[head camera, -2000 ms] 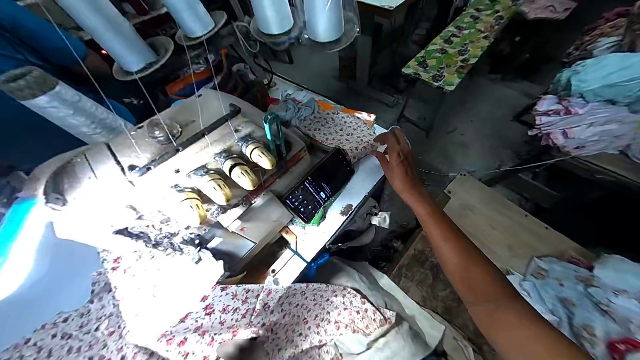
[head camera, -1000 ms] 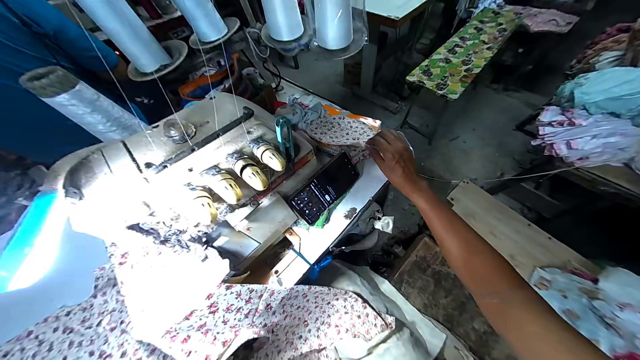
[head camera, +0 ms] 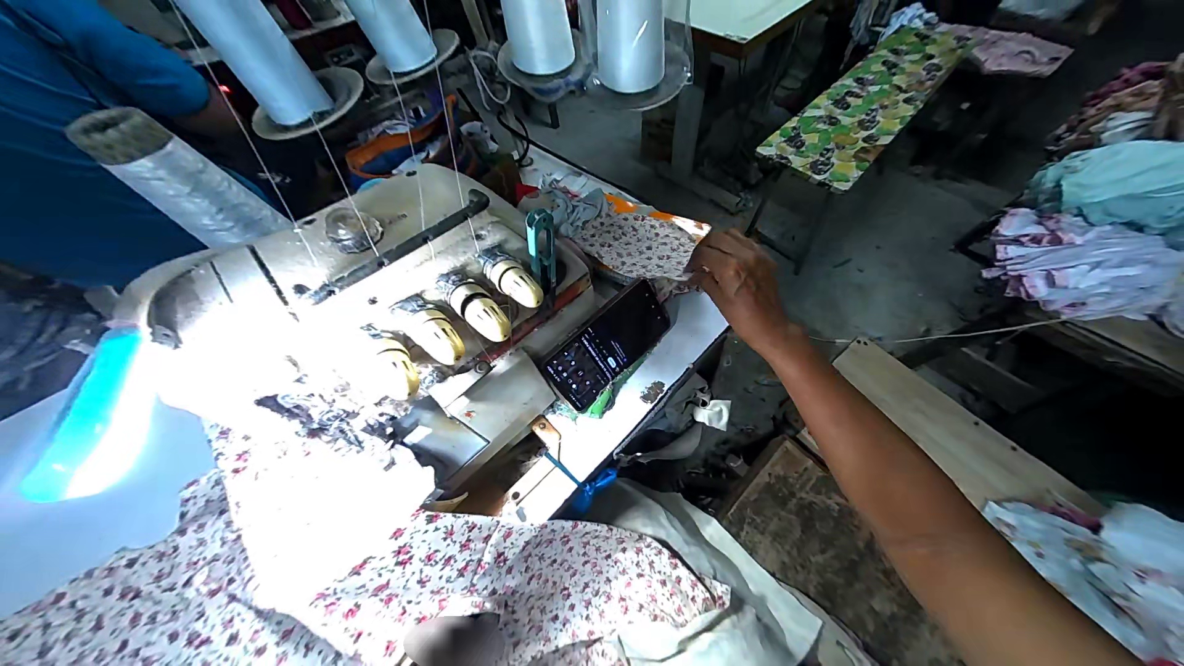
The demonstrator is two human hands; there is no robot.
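My right hand (head camera: 735,277) reaches to the far right end of the sewing machine table, fingers closed on the near right edge of a small floral cloth piece (head camera: 634,242). A smartphone (head camera: 608,344) with a lit screen leans between that hand and the overlock-type sewing machine (head camera: 504,398). Larger floral fabric (head camera: 555,564) with red flowers spreads from the machine across the lower left, overexposed near the needle area. My left hand is not recognisable; a blurred dark shape at the bottom edge cannot be identified.
Several thread cones (head camera: 631,46) stand above the machine, their threads running down to gold-coloured tension dials (head camera: 486,317). A bright lamp (head camera: 88,416) is at left. Behind the machine is a person in a blue shirt (head camera: 55,139). Fabric piles (head camera: 1091,259) and a wooden board (head camera: 953,425) lie at right.
My right hand's fingers have come in against the small floral cloth's edge; two seconds ago they were just beside it. The large floral fabric stays in about the same place.
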